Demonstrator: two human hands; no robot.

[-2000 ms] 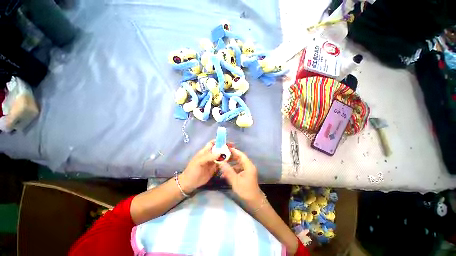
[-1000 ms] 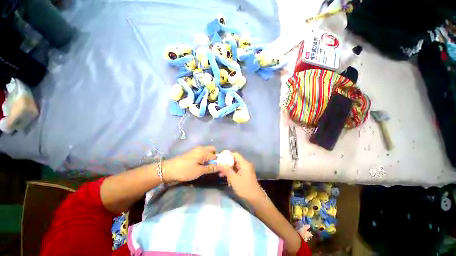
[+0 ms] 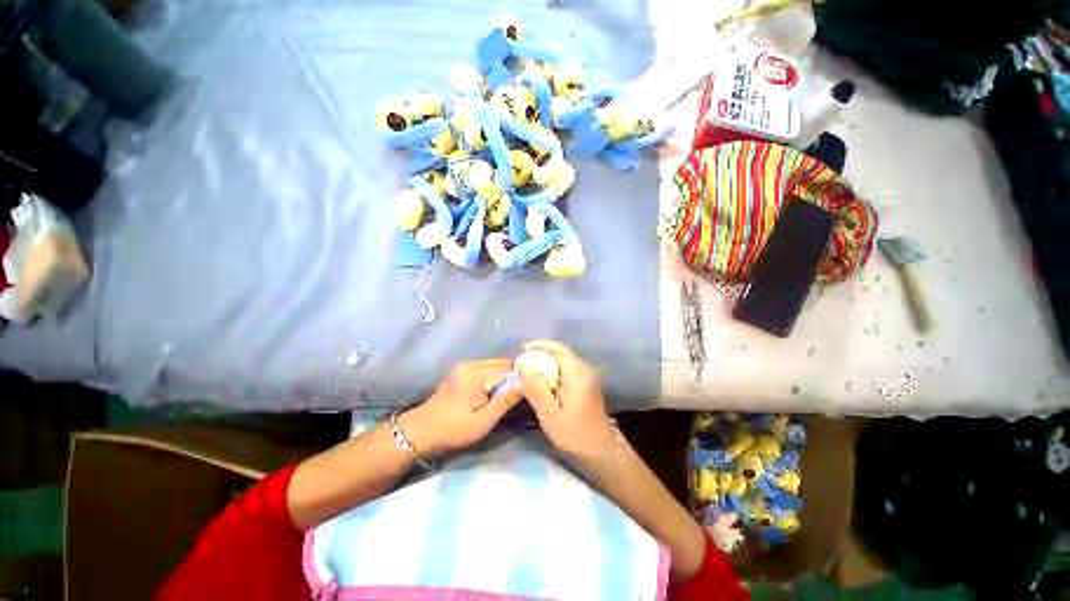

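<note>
A small plush piece (image 3: 539, 365) with a pale rounded end and a bit of blue is held between both hands at the table's front edge, above the checked apron. My left hand (image 3: 465, 403) pinches its blue part from the left. My right hand (image 3: 569, 399) has its fingers round the pale end. The fingers hide much of the piece, and no needle or thread can be made out. A pile of blue-and-yellow plush pieces (image 3: 494, 179) lies on the grey-blue cloth beyond the hands.
At right lie silver snips or tweezers (image 3: 692, 333), a dark phone (image 3: 786, 265) on a striped cloth pouch (image 3: 727, 194), a printed box (image 3: 751, 100) and a wooden-handled brush (image 3: 908, 285). A carton (image 3: 828, 481) holding plush pieces stands below right, another carton (image 3: 141, 505) below left.
The plush piece was upright with its face mark showing, then turned sideways. My left forearm swung out left and came back in. The phone screen went from lit to dark.
</note>
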